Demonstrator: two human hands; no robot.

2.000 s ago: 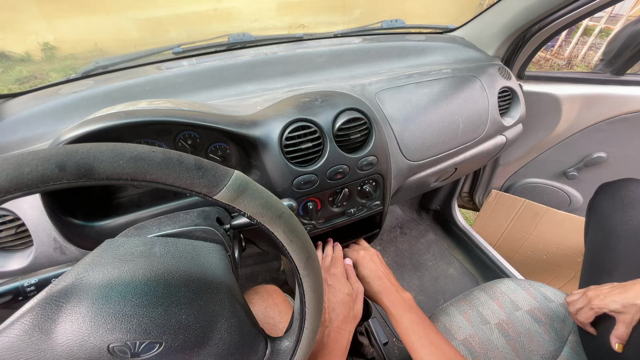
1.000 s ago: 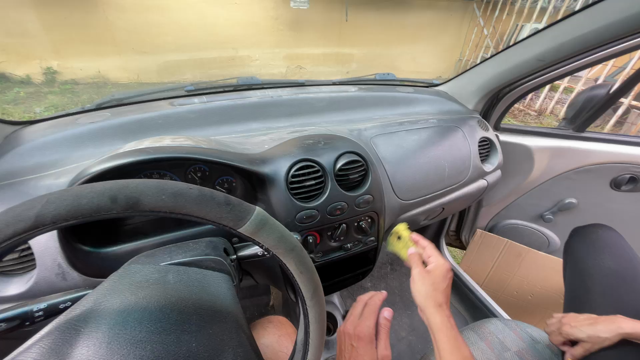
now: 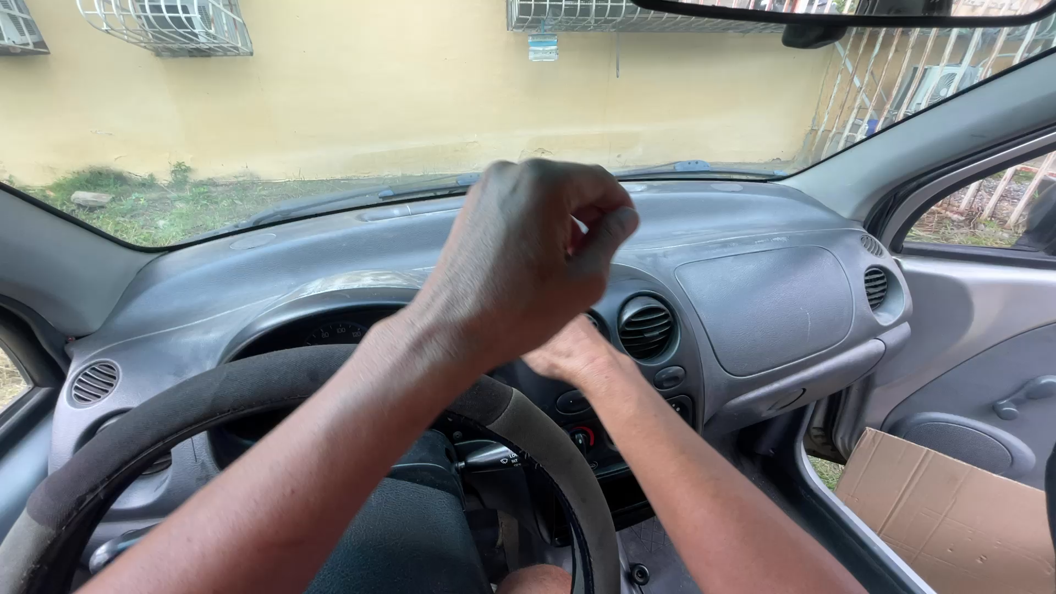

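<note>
My left hand [image 3: 532, 247] is raised above the steering wheel [image 3: 272, 375], in front of the dashboard [image 3: 412, 235]. Its fingers curl with the thumb near the fingertips; whether it holds anything small cannot be told. Behind and below it, my right hand [image 3: 573, 351] reaches toward the middle of the dashboard, beside the round air vent [image 3: 647, 327]. Its fingers are mostly hidden behind the left hand and wrist. The yellow-green thing seen a moment ago does not show.
The heater control knob [image 3: 582, 439] and a column stalk [image 3: 495, 455] lie behind the wheel rim. The glove compartment panel [image 3: 767, 309] is at the right. A cardboard sheet [image 3: 940, 511] stands by the passenger door [image 3: 973, 330]. The rear-view mirror [image 3: 825, 10] hangs above.
Both hands have moved up from near the centre console to the dashboard. One second ago the right hand held a yellow-green thing. The view has tilted upward.
</note>
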